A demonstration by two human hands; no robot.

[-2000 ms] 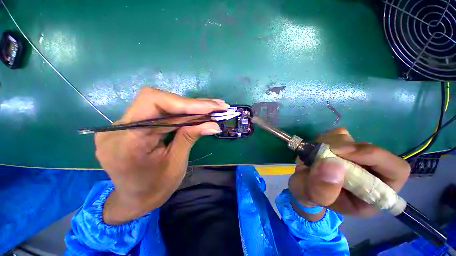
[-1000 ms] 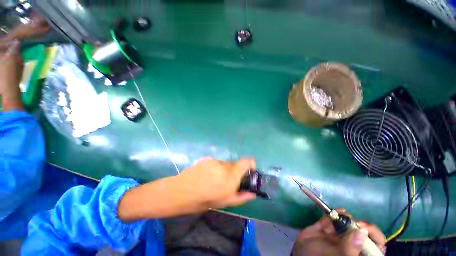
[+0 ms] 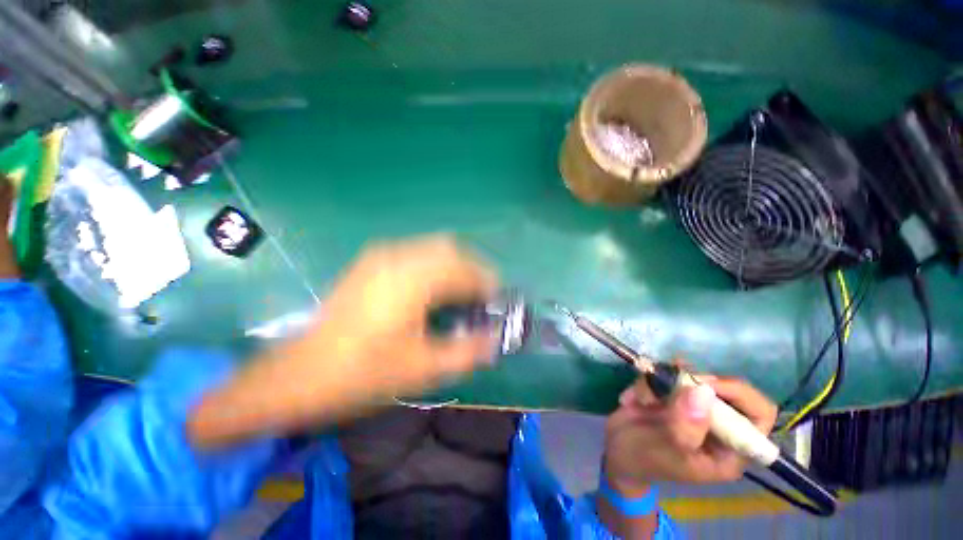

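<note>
My left hand [image 3: 385, 311] is strongly blurred near the front of the green mat. A dark shape shows between its thumb and fingers. A blurred small case with pale parts [image 3: 514, 325] is at its fingertips; whether the hand grips it I cannot tell. No tweezers can be made out. My right hand [image 3: 676, 427] holds the soldering iron [image 3: 729, 424] by its cream grip. The iron's bare tip points up and left, a short way right of the case and apart from it. Thin solder wire [image 3: 277, 250] runs from the green-rimmed spool [image 3: 164, 124] toward my left hand.
Another case [image 3: 232, 231] lies left of the wire; two small dark units are at the back. A brown tub [image 3: 576, 169] and a fume fan [image 3: 755, 216] stand right. A plastic bag [image 3: 79, 216] with white paper lies left, beside a neighbour's blue sleeve [image 3: 37, 359]. Cables hang right.
The view swung out, then shifted a little. The iron left the case and stays apart from it. The left hand, which held tweezers over the case, was around the case, and now blurs beside it.
</note>
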